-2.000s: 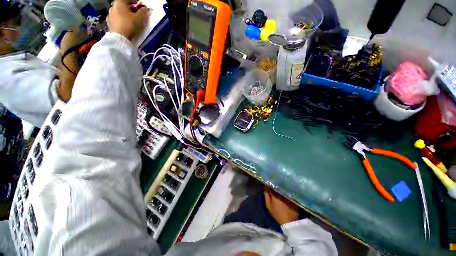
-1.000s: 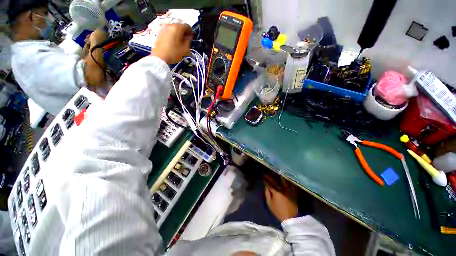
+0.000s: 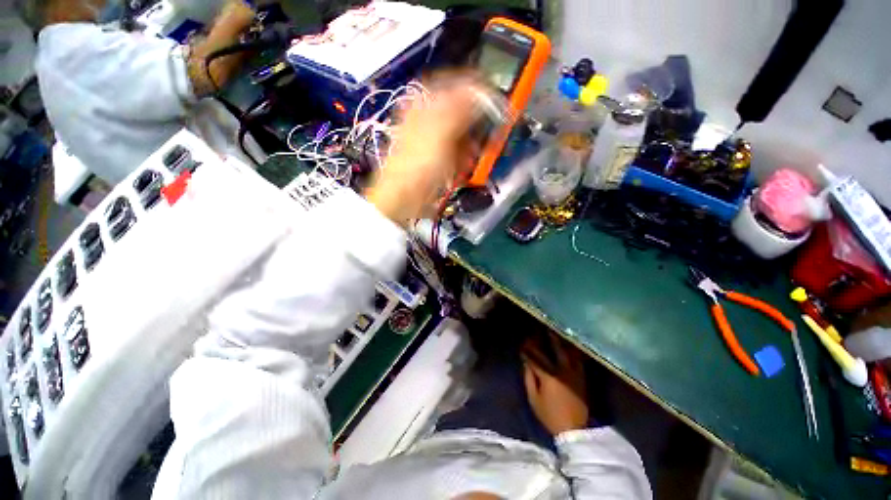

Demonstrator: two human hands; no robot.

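My left hand (image 3: 437, 146) is blurred and reaches in front of the orange multimeter (image 3: 528, 83), over tangled white cables (image 3: 376, 115). Its fingers are too blurred to show whether they hold anything. My right hand (image 3: 557, 387) is low, beyond the bench's front edge, against dark shadow; its fingers are partly hidden, and I cannot tell whether it holds something. A black square watch with a silver rim (image 3: 525, 225) lies on the green bench mat (image 3: 625, 303) beside gold-coloured bits (image 3: 557, 212).
White trays of black watches (image 3: 147, 244) are at left, partly behind my left sleeve. Orange-handled cutters (image 3: 735, 322), a blue piece (image 3: 769, 361) and tweezers (image 3: 805, 383) lie at right. A blue bin (image 3: 684, 193) and a hanging black screwdriver (image 3: 787, 61) are behind. Another person's white sleeve (image 3: 117, 88) is upper left.
My left hand has moved right and down from the white-topped box to in front of the multimeter. My right hand stays low. The view has shifted, showing more of the watch trays.
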